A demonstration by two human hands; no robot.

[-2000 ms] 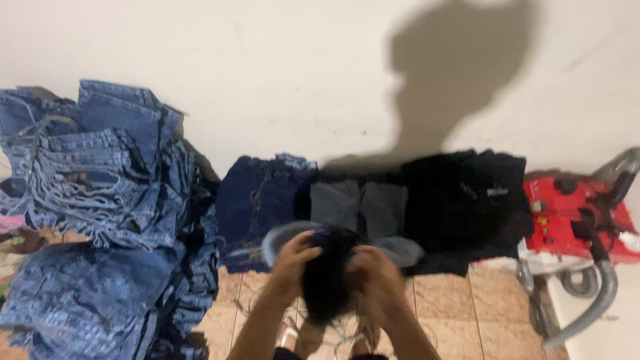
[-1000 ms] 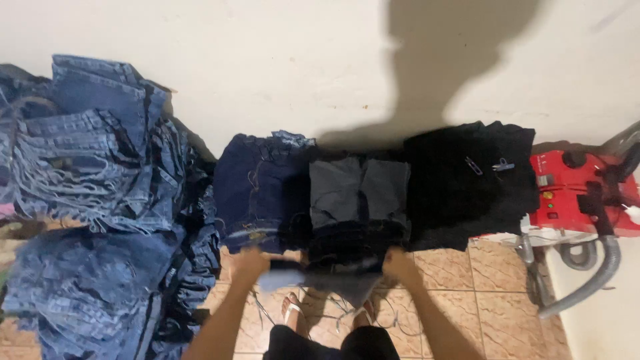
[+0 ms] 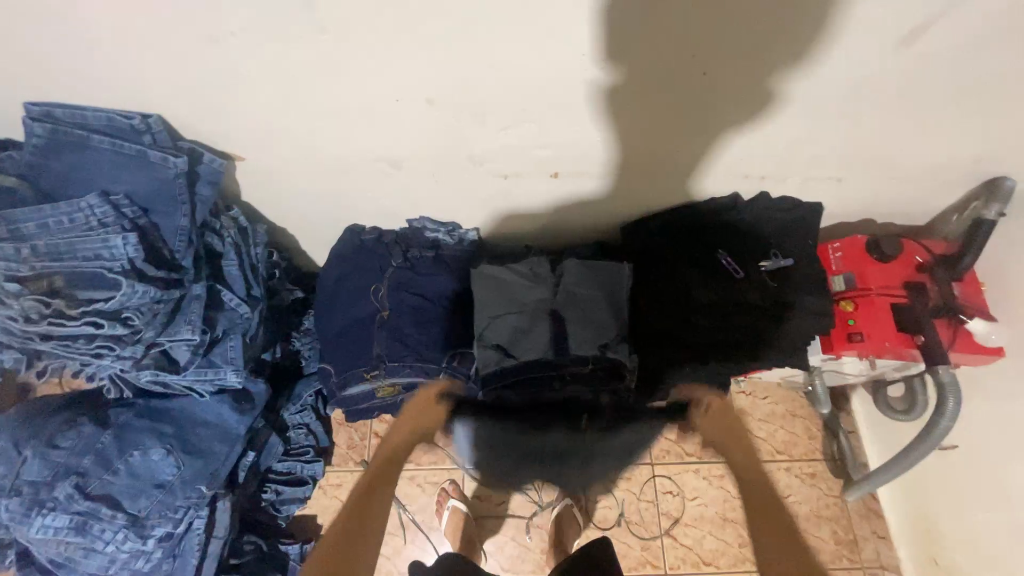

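A dark garment (image 3: 560,444), blurred by motion, hangs stretched by its upper edge between my two hands. My left hand (image 3: 430,410) grips its left end, and my right hand (image 3: 704,412) grips the right end. Just beyond it lies a stack of grey and black garments (image 3: 552,320), partly covered by the held one. Left of that stack is a pile of dark blue denim garments (image 3: 392,304). On its right stands a pile of black garments (image 3: 720,312), with a thread snipper (image 3: 774,262) and a small purple-edged tool (image 3: 730,264) on top.
Large heaps of blue denim (image 3: 120,320) fill the left side. A red machine (image 3: 904,296) with a grey flexible hose (image 3: 944,424) is at the right. Loose cords (image 3: 652,504) lie on the tiled floor (image 3: 760,496) around my sandalled feet. A pale wall (image 3: 360,104) rises behind the piles.
Two seconds ago my hands were close together on the bunched dark garment. They are now wide apart, with the garment spread between them.
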